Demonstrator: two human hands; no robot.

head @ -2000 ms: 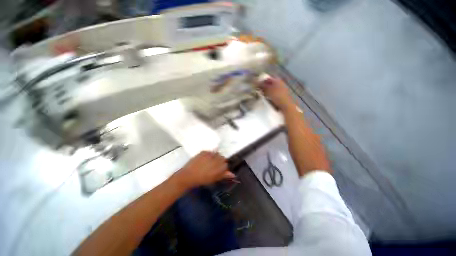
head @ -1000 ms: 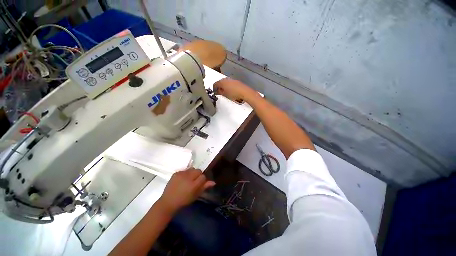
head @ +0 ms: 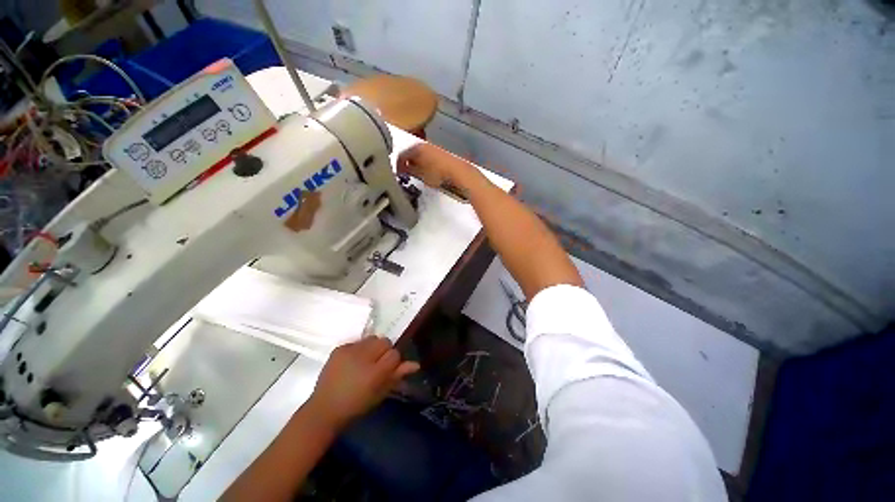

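Observation:
The cream JUKI machine (head: 211,235) lies diagonally across the left. Long folded white pieces (head: 289,312) lie under its arm, right of the needle area (head: 177,417). My left hand (head: 363,373) is at the table's front edge beside the end of these pieces, fingers bent; whether it grips anything is unclear. My right hand (head: 424,165) reaches to a small metal fitting (head: 408,188) at the machine's right end. Its fingertips are partly hidden behind the machine, so I cannot tell whether they hold anything.
Scissors (head: 514,316), partly covered by my right sleeve, lie on the lower white board (head: 677,368). A control panel (head: 191,132) sits atop the machine. A round wooden stool (head: 397,101) and blue bins (head: 211,57) stand behind. A grey wall (head: 667,127) is at right. Thread ends (head: 466,382) are scattered below.
The blurred view has steadied and shifted slightly. My right hand stays at the machine's right end, and my right sleeve now covers part of the scissors. My left hand stays beside the white pieces.

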